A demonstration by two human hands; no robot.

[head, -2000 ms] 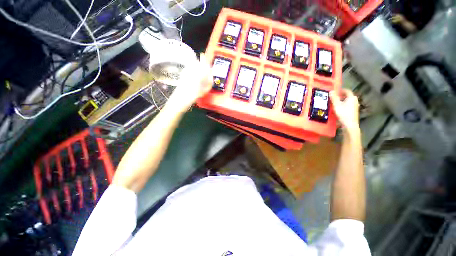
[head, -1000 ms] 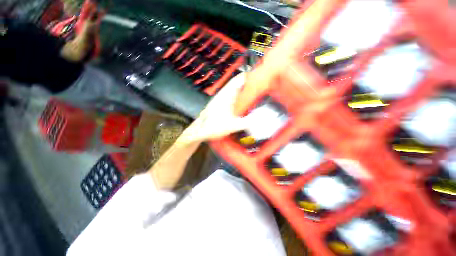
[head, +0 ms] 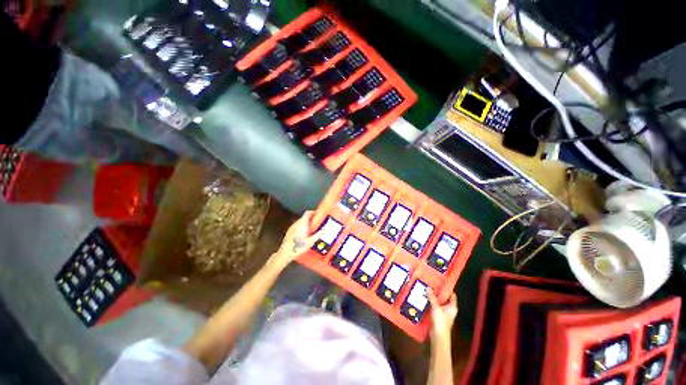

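A red foam tray (head: 391,242) is held in both hands in front of me, with two rows of closed black flip phones (head: 370,266) showing white labels and gold spots. My left hand (head: 299,234) grips its left end. My right hand (head: 442,310) grips its lower right corner, the thumb on top. The tray's upper corner lies close to a second red foam tray (head: 327,86) on the green bench, which holds open dark phones with keypads; I cannot tell if they touch.
A test set (head: 481,162) with a yellow-framed handset (head: 474,105), and a white fan (head: 618,258), are at right. Stacked trays (head: 560,323) are lower right. A carton (head: 167,244) holds tan scraps. Clear plastic trays (head: 188,45) lie upper left. A person's leg (head: 86,109) and floor trays are left.
The view has swung round. The held tray, large and close to the camera a second ago, is now lower and farther away, beside the bench tray. Both hands still hold it.
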